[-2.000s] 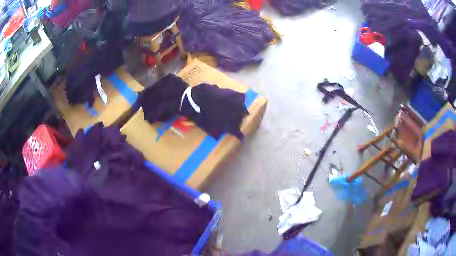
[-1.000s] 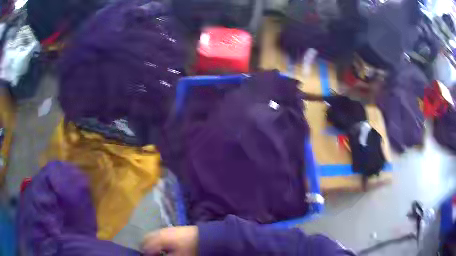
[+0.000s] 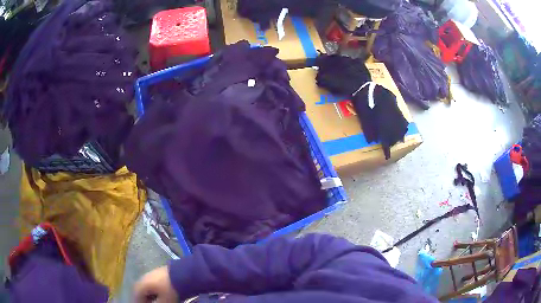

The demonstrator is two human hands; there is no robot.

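Observation:
My right hand (image 3: 155, 286) is at the bottom edge, left of centre, at the end of a dark purple-navy sleeve (image 3: 285, 266) that crosses from the right. The hand is blurred and partly cut off; its fingers look curled, with a small dark spot at them, and I cannot tell whether it holds something. My left hand is not visible. A blurred purple cloth shape (image 3: 56, 281) fills the lower left corner; I cannot tell if it is a sleeve or a garment. Beyond my arm, dark purple-navy garments (image 3: 225, 154) are piled in a blue crate (image 3: 325, 155).
A red stool-like box (image 3: 179, 32) stands behind the crate. Taped cardboard boxes (image 3: 350, 157) are to its right, with dark pieces (image 3: 382, 115) on top. A mustard sack (image 3: 89, 219) and a large garment heap (image 3: 71, 89) are left. A wooden chair (image 3: 474, 260) lies right; a strap (image 3: 433, 222) is on the floor.
The view has swung left and down from the floor and boxes to the crate. My right hand and sleeve came into view and now sit lower left in the picture than one second ago.

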